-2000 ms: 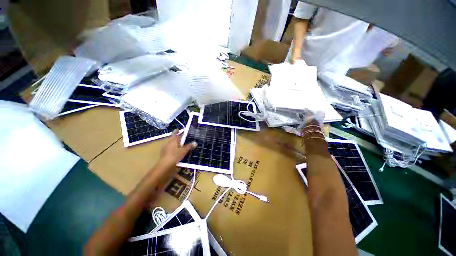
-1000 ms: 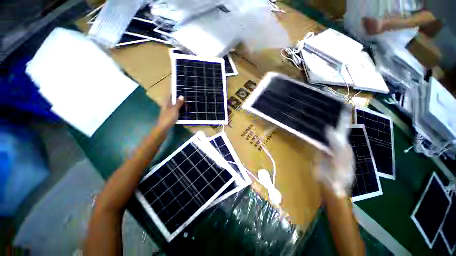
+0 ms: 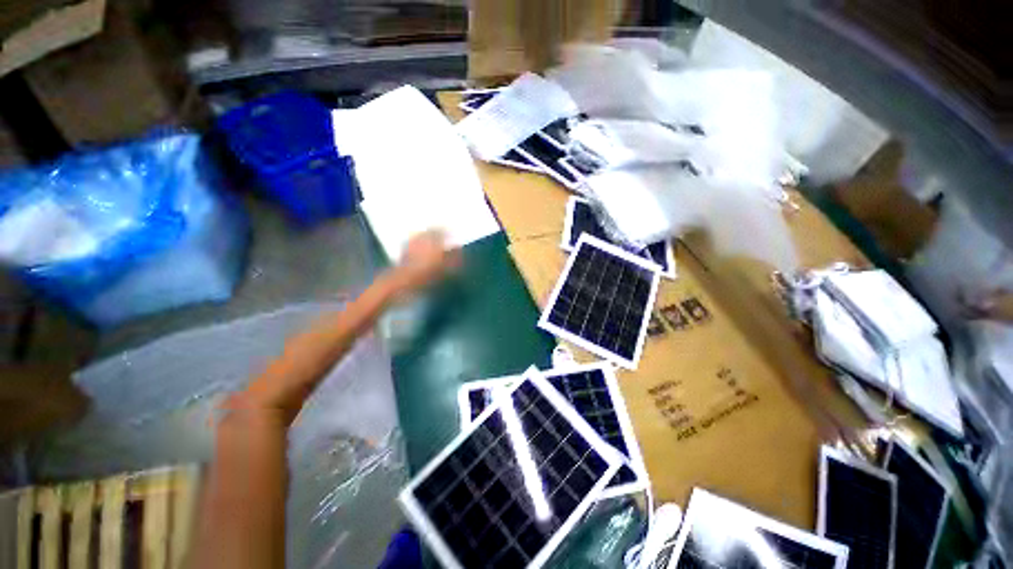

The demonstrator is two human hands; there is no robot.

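My left hand [image 3: 428, 262] is bare and blurred, at the lower edge of the white foam sheets [image 3: 417, 167]; whether it grips one cannot be told. My right hand is out of the picture. One solar panel [image 3: 603, 300] lies on the brown carton. Another solar panel [image 3: 511, 472] lies over a further panel at the bench's front edge. A solar panel [image 3: 755, 539] is cut off by the bottom edge, with a coiled white cord [image 3: 663, 531] beside it.
Ribbed white packs [image 3: 520, 117] are piled at the back over panels. White wrapped panels [image 3: 883, 333] and two dark panels [image 3: 855, 506] lie right. Blue bins [image 3: 289, 156], a blue-lined bag [image 3: 133, 233] and a pallet [image 3: 100, 522] stand left. A person's hand [image 3: 989, 302] shows far right.
The view has turned left. My left hand has let go of the panel on the carton and moved to the foam sheets. My gloved right hand, earlier holding a panel, has left the picture.
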